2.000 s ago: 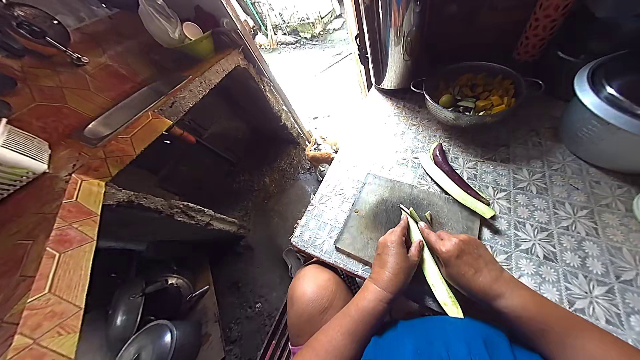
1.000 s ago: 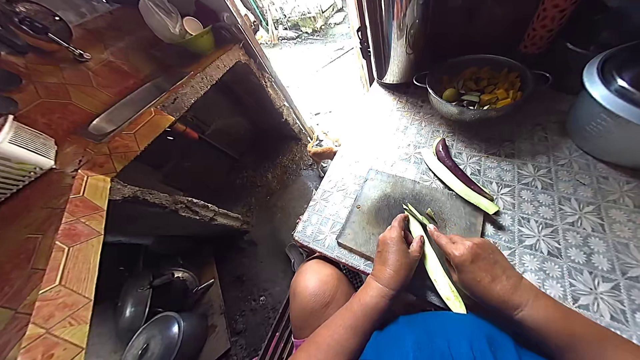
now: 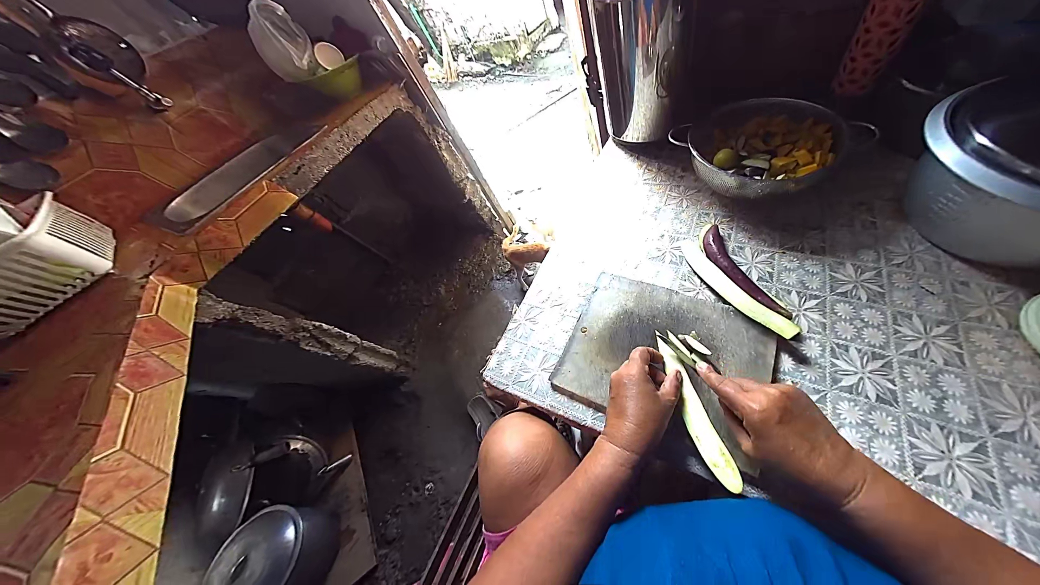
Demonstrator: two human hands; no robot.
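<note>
My left hand [image 3: 642, 400] grips a long halved eggplant [image 3: 705, 431], pale cut face up, near its upper end over a worn cutting board [image 3: 621, 321]. My right hand [image 3: 772, 422] is closed around a knife, mostly hidden by the fingers, its blade [image 3: 681, 348] against the eggplant's upper end. A small pale cut slice [image 3: 695, 344] lies on the board beside the blade. Beyond the board's right edge, a pale eggplant half [image 3: 735, 288] and a purple-skinned eggplant piece [image 3: 735, 264] lie side by side on the patterned tablecloth.
A metal colander [image 3: 751, 185] with cut orange vegetables and a green round fruit stands at the table's back. A rice cooker [image 3: 979, 195] is at right. Left are a tiled counter [image 3: 154, 366], a white plastic basket [image 3: 61, 252] and lidded pots below. An animal [image 3: 524, 250] stands near the doorway.
A pale slice now lies apart on the board beside the blade. My right hand has shifted slightly at the eggplant's upper end; my left hand still grips it.
</note>
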